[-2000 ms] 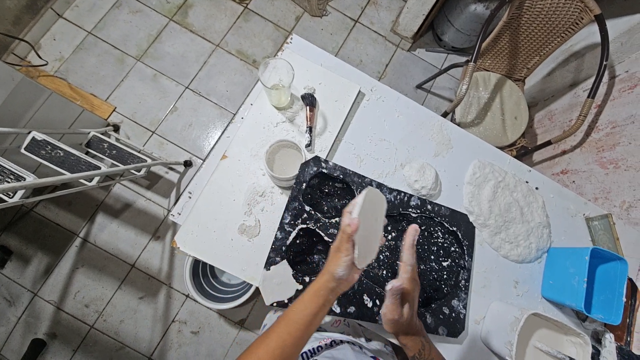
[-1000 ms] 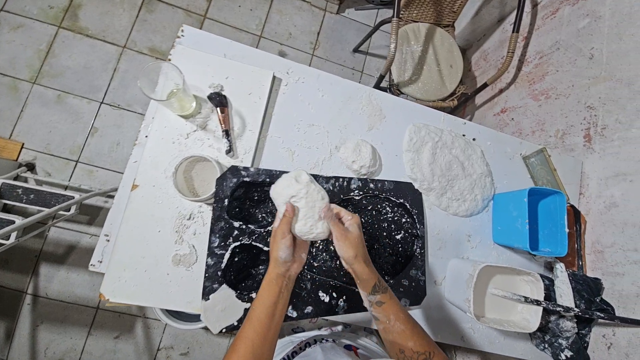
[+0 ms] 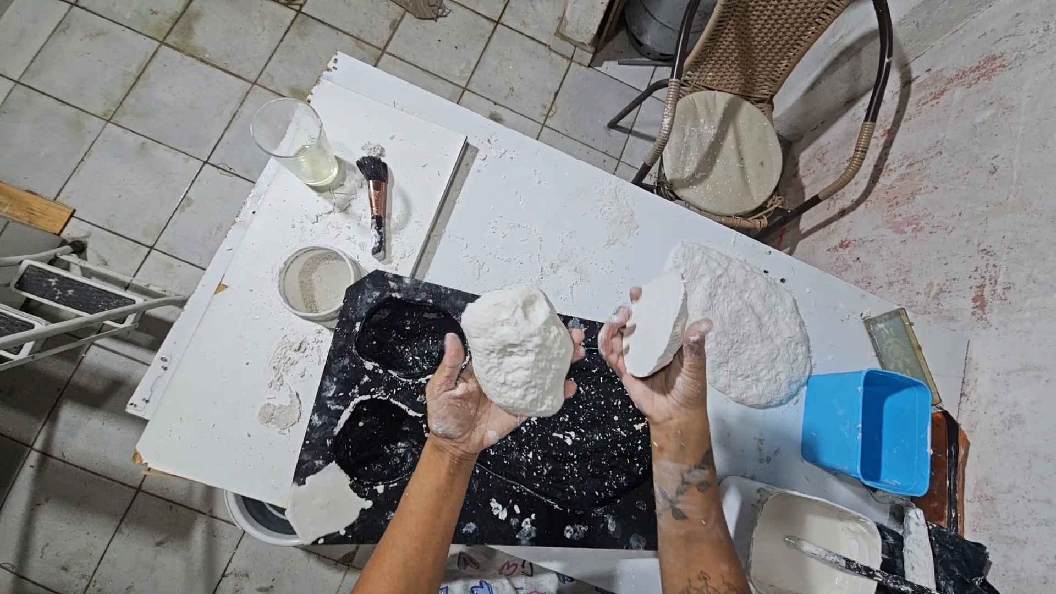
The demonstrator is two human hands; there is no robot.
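Note:
My left hand point(image 3: 472, 408) holds a rough white plaster cast point(image 3: 521, 350) on its palm and fingers, above a black mold point(image 3: 569, 445) with rounded hollows. My right hand point(image 3: 672, 371) grips a smaller white plaster piece point(image 3: 655, 323), its flat face turned up and to the left. Beyond that hand, a large rough plaster slab point(image 3: 742, 326) lies on the white table. White crumbs speckle the mold, and a flat plaster flake point(image 3: 327, 503) rests on its lower left corner. The two held pieces are apart.
On the left board point(image 3: 214, 396) stand a drinking glass point(image 3: 307, 153) with pale liquid, a brush point(image 3: 376, 202) and a round tub point(image 3: 318, 283). At right are a blue container point(image 3: 866, 431) and a whitish tub point(image 3: 813, 540) with a coated tool. A wicker chair point(image 3: 742, 49) stands behind the table.
One second ago both hands were together around a white plaster piece; now they are apart, each with a piece. The small plaster lump seen earlier behind the mold is no longer there.

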